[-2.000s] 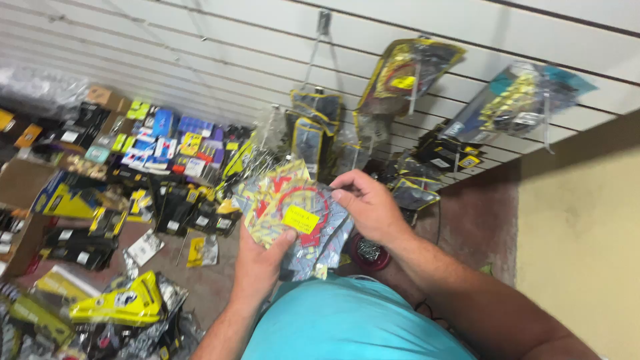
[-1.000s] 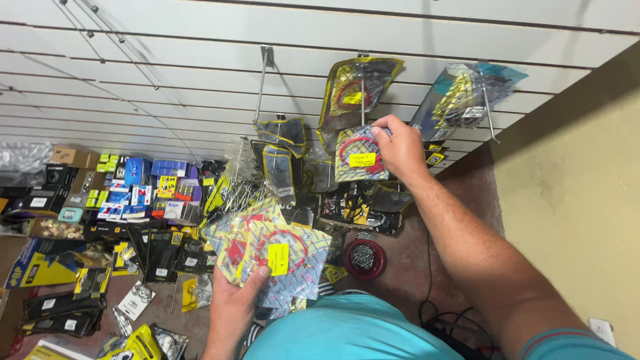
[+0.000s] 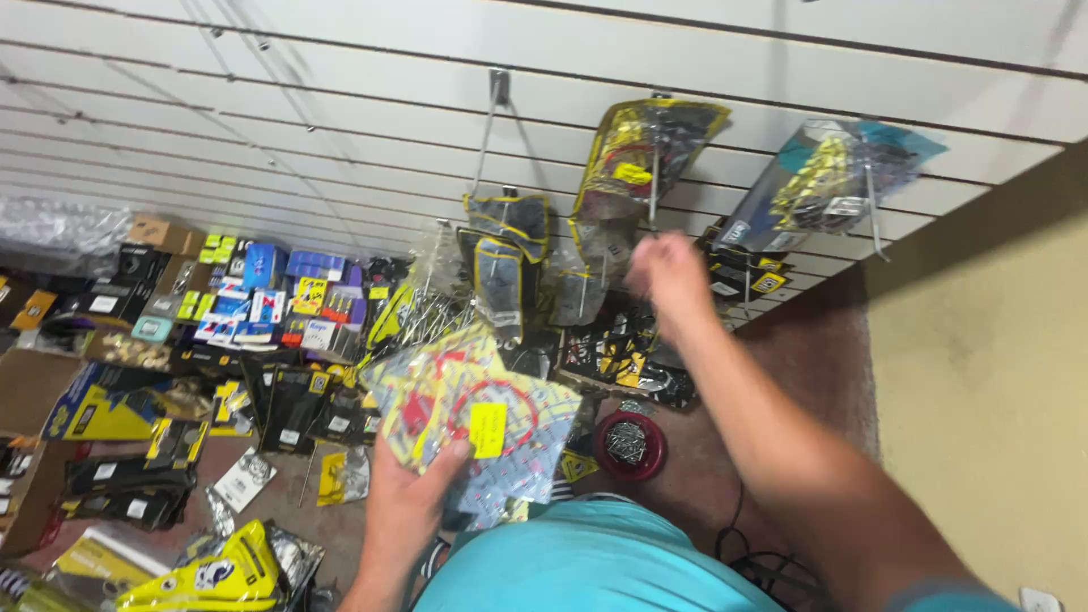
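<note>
My left hand (image 3: 416,484) grips a fanned stack of clear plastic packets (image 3: 510,416) that hold red rings, the front one with a yellow label. My right hand (image 3: 671,268), blurred by motion, is at the lower end of a metal display hook (image 3: 654,187) on the slatwall. Yellow-edged packets (image 3: 612,161), one with a red ring and a yellow label, hang on that hook. Whether my right fingers hold anything cannot be made out.
Other hooks on the white slatwall (image 3: 408,110) carry yellow-edged pouches (image 3: 499,276) and clear bags (image 3: 820,187). Small boxes (image 3: 263,263) and packaged goods crowd the floor at left. A red bowl of metal pieces (image 3: 629,444) stands near my body, with cables (image 3: 765,565) at lower right.
My right hand has gone from the stack up to the hook with a red-ring packet, then drawn back down slightly. My left hand still holds the other packets.
</note>
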